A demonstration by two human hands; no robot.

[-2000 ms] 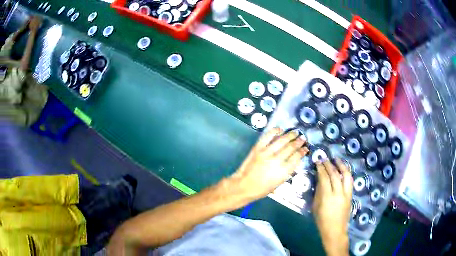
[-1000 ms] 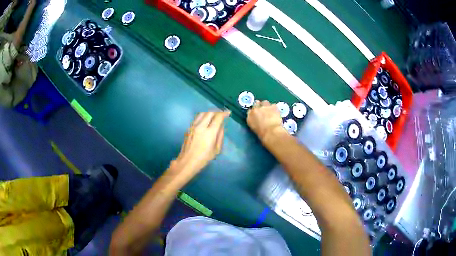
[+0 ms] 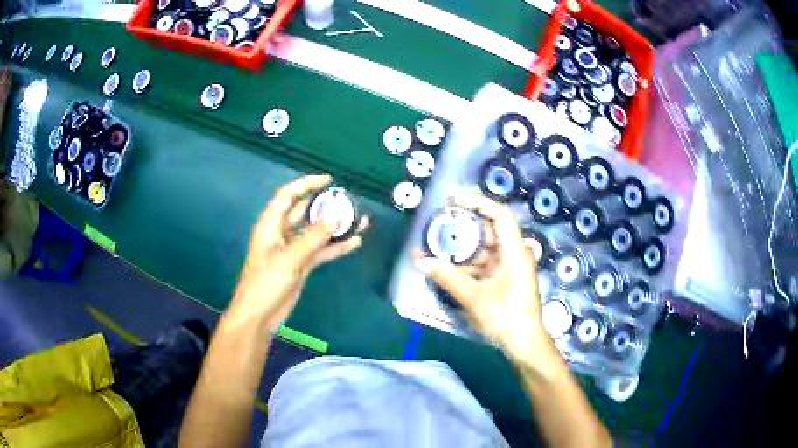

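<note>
My left hand [image 3: 293,241] holds a round disc unit [image 3: 332,213] with a dark rim and pale centre, above the green surface. My right hand [image 3: 490,271] holds another disc unit [image 3: 454,235] by its edge, over the left part of the tray. The clear plastic blister tray [image 3: 479,114] carries rows of black-rimmed discs; my right hand hides some of its pockets. Several loose pale discs [image 3: 420,164] lie in a cluster just left of the tray.
A line of single discs [image 3: 276,122] runs to the far left. Two red bins of discs [image 3: 646,105] stand beyond, with a white bottle [image 3: 318,12] and V-shaped tool [image 3: 357,28]. A clear tub [image 3: 90,156] stands left, a yellow-clad person [image 3: 66,385] lower left, plastic covers [image 3: 722,175] right.
My hands have moved from the green surface and the loose discs; each now holds a disc unit, the right one at the tray. The view has shifted.
</note>
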